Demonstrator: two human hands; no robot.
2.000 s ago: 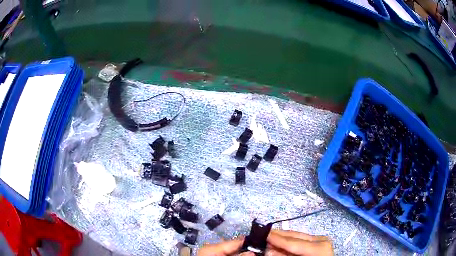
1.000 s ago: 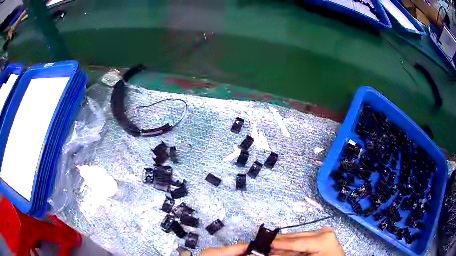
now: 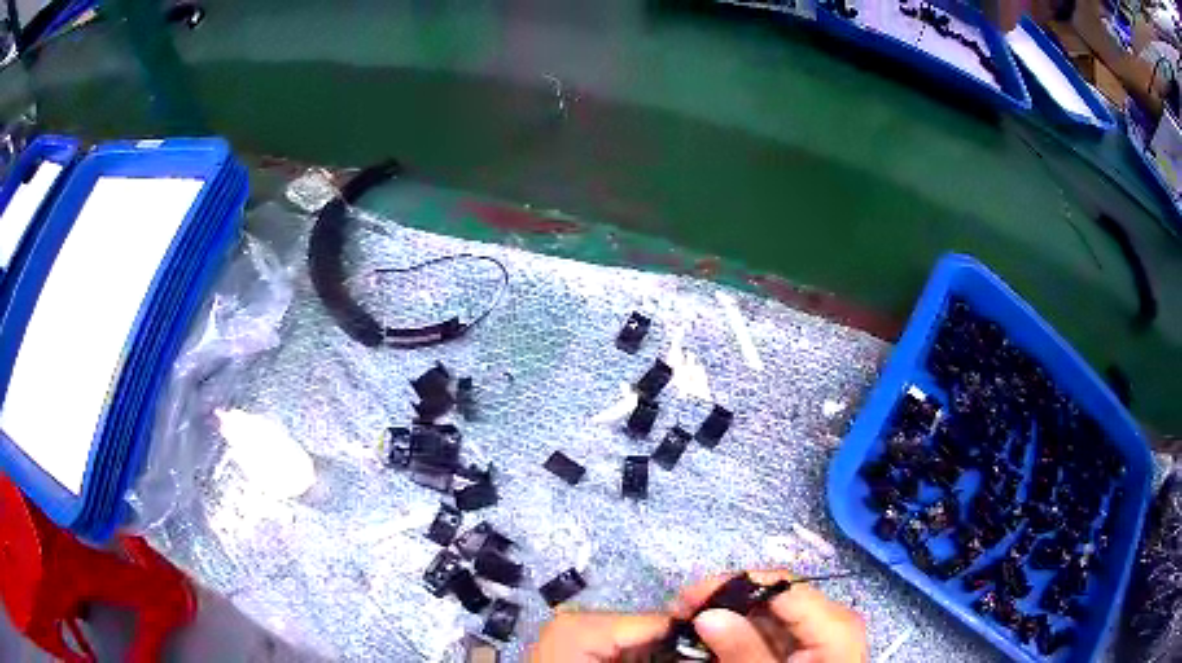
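My left hand (image 3: 599, 637) and my right hand (image 3: 806, 624) meet at the bottom edge, both partly cut off. Between them they hold a black part (image 3: 741, 596), with my right thumb pressed over it. A thin dark lead wire (image 3: 823, 578) runs from it to the right. The part's lower end is hidden by the fingers and the picture's edge. Several small black plastic housings (image 3: 564, 466) lie loose on the silvery mat (image 3: 570, 298) ahead of my hands.
A wired black band (image 3: 331, 266) lies at the mat's back left. A blue bin (image 3: 849, 479) of black parts stands right. Stacked blue trays (image 3: 195, 158), clear plastic (image 3: 233, 304) and a red stool (image 3: 97, 589) are left. The green conveyor (image 3: 648, 168) runs behind.
The held black part was upright between my fingers; it now lies tilted over, with my right thumb across it. The whole view has shifted slightly.
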